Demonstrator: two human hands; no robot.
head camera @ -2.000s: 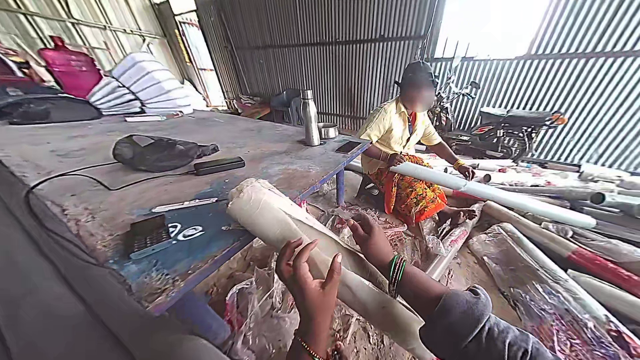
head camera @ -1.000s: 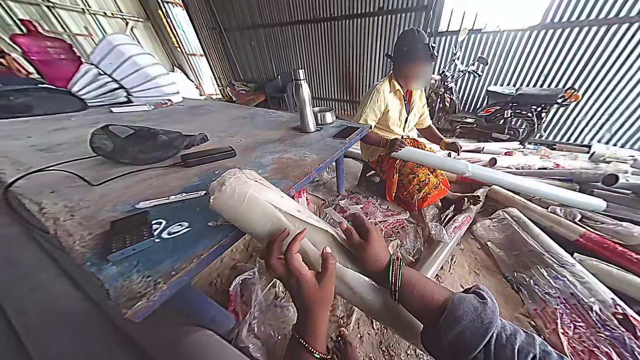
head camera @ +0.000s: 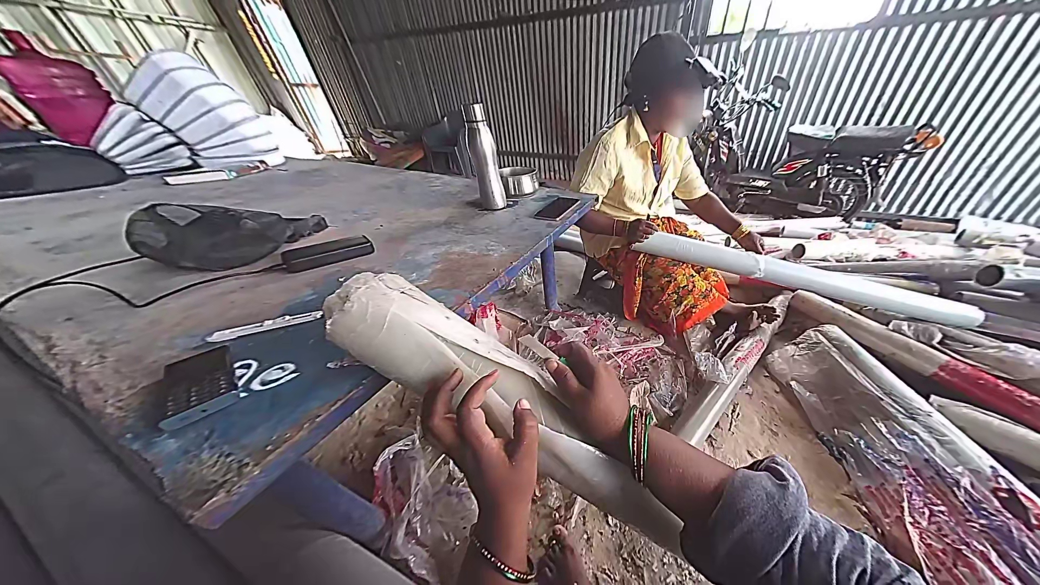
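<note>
A thick roll wrapped in off-white plastic film [head camera: 398, 329] slants across the view, its upper end over the corner of a blue-edged table [head camera: 325, 406]. My left hand [head camera: 487, 439] lies against the near side of the roll, fingers spread and touching the wrap. On the roll's far side my right hand [head camera: 593, 390] pinches a loose edge or strip of the wrap between thumb and fingers; exactly what is pinched is partly hidden. Bangles circle both wrists. Crumpled clear and red plastic film [head camera: 609, 341] lies on the ground beyond the roll.
On the table are a steel bottle [head camera: 485, 158], a steel bowl [head camera: 520, 181], a phone [head camera: 557, 209], a black power bank [head camera: 327, 253], a black bag [head camera: 211, 234] and a box cutter [head camera: 264, 326]. A seated person [head camera: 650, 179] holds a long white roll [head camera: 812, 276]. More rolls lie at the right.
My right hand has shifted along the far side of the roll, and a loose strip of wrap now shows by its fingers. The seated person's head has turned.
</note>
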